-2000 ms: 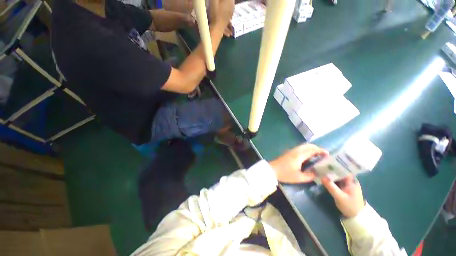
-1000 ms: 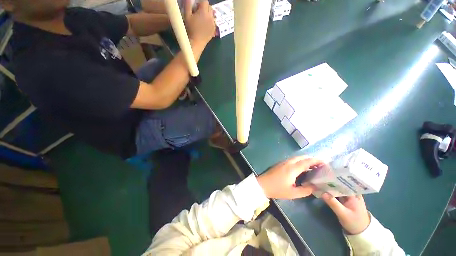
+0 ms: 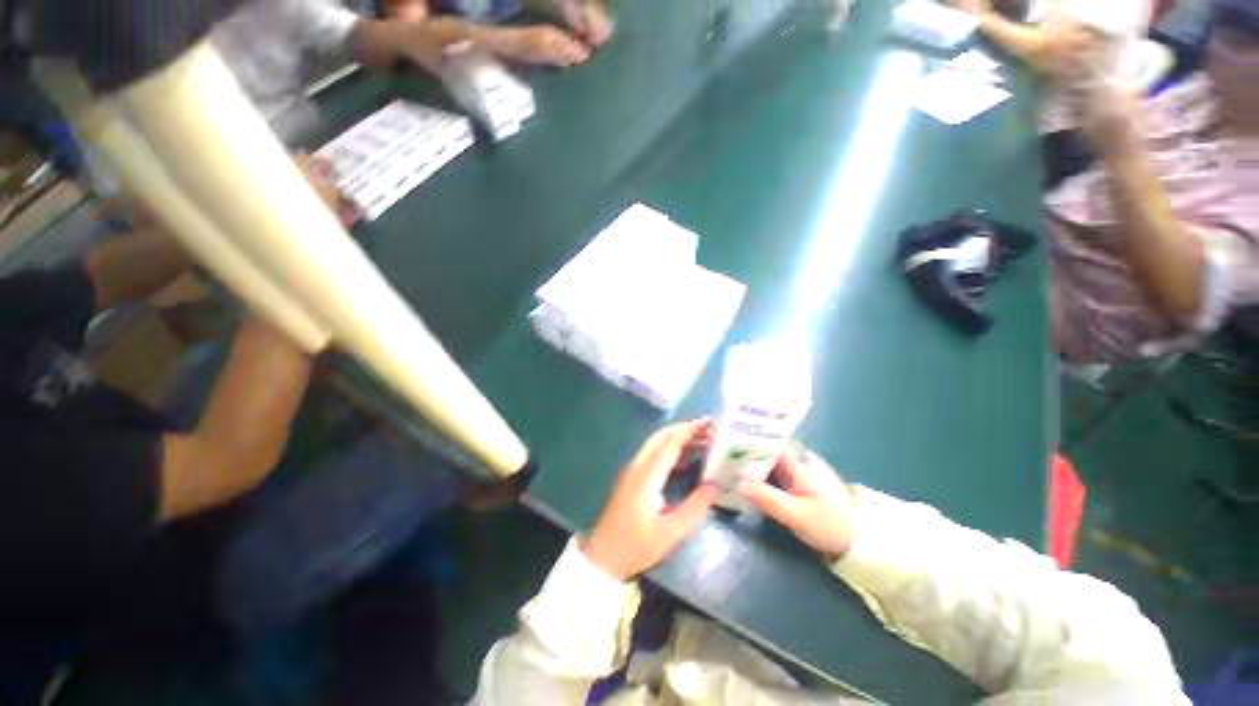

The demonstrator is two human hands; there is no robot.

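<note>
A white printed retail box (image 3: 762, 400) stands up between my two hands, its printed face with dark text and a green mark towards me. My left hand (image 3: 652, 499) grips its lower left side. My right hand (image 3: 806, 499) grips its lower right side, thumb on the printed face. A stack of white boxes (image 3: 639, 304) lies flat on the green table beyond my left hand, its near sides blurred.
A cream pipe (image 3: 373, 310) with a black joint crosses the left. A person in black (image 3: 83, 469) sits at left, other people at both sides. A second stack of boxes (image 3: 394, 155) is further left. A black cloth item (image 3: 962, 265) lies right, white sheets (image 3: 960, 90) beyond.
The view has swung to the right, so the stack and black cloth appear further left. The held box has turned from tilted sideways to upright, printed face towards me. Both hands still hold it.
</note>
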